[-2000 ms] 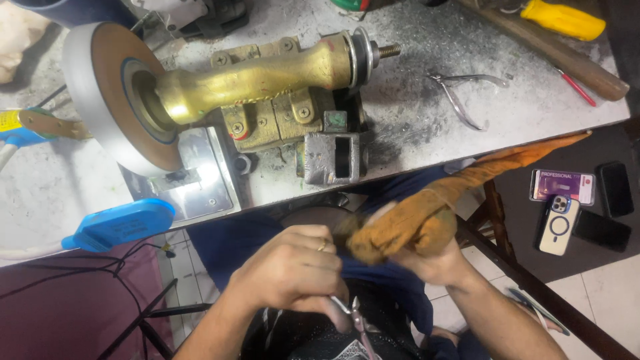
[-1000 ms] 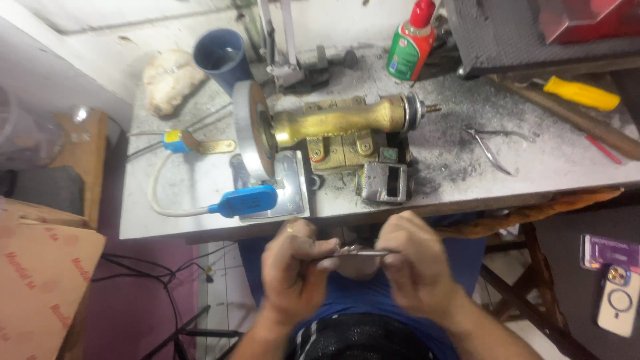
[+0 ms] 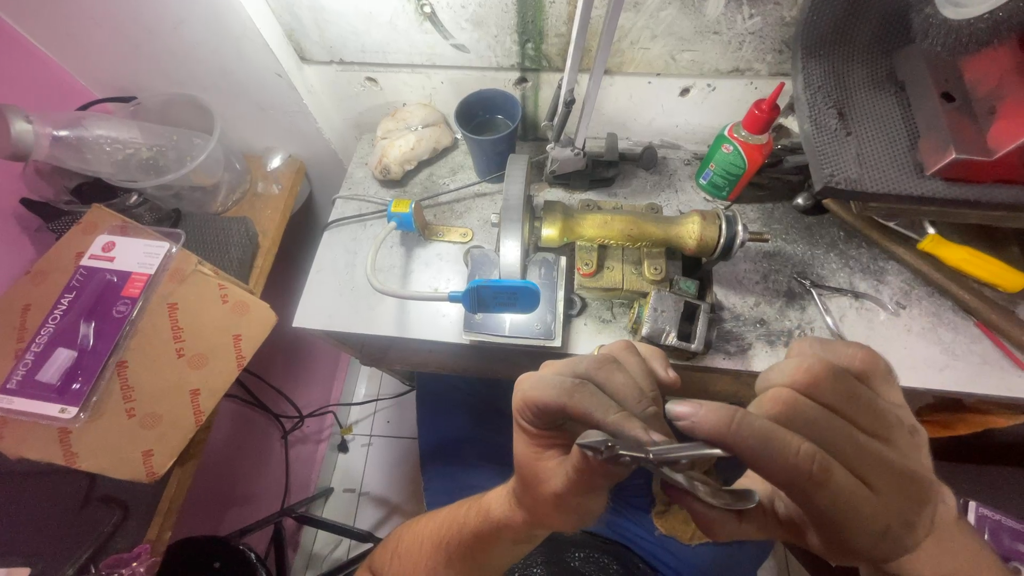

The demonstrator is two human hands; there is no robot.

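Metal cuticle nippers point(image 3: 652, 456) are held in front of my body, below the bench's front edge. My left hand point(image 3: 592, 424) grips them at the jaw and joint end. The fingers of my right hand point(image 3: 808, 456) close around the handles, which point to the right. Part of a brown cloth point(image 3: 676, 512) shows beneath the handles. A second pair of nippers point(image 3: 840, 300) lies on the bench beyond my right hand. The bench grinder point(image 3: 632, 228), with a brass-coloured body and a grey wheel point(image 3: 516, 216), stands beyond my left hand.
On the bench point(image 3: 384, 296) are a blue lamp head point(image 3: 502, 296), a blue cup point(image 3: 488, 132), a whitish lump point(image 3: 412, 140), a red-and-green bottle point(image 3: 740, 148) and a yellow-handled tool point(image 3: 972, 260). Cardboard point(image 3: 184, 376) and blister packaging point(image 3: 88, 320) lie at left. Cables hang beneath.
The brown cloth, wrapped around my right hand two seconds ago, is off it, and that hand holds the nippers' handles. The view has swung toward the left and the wall.
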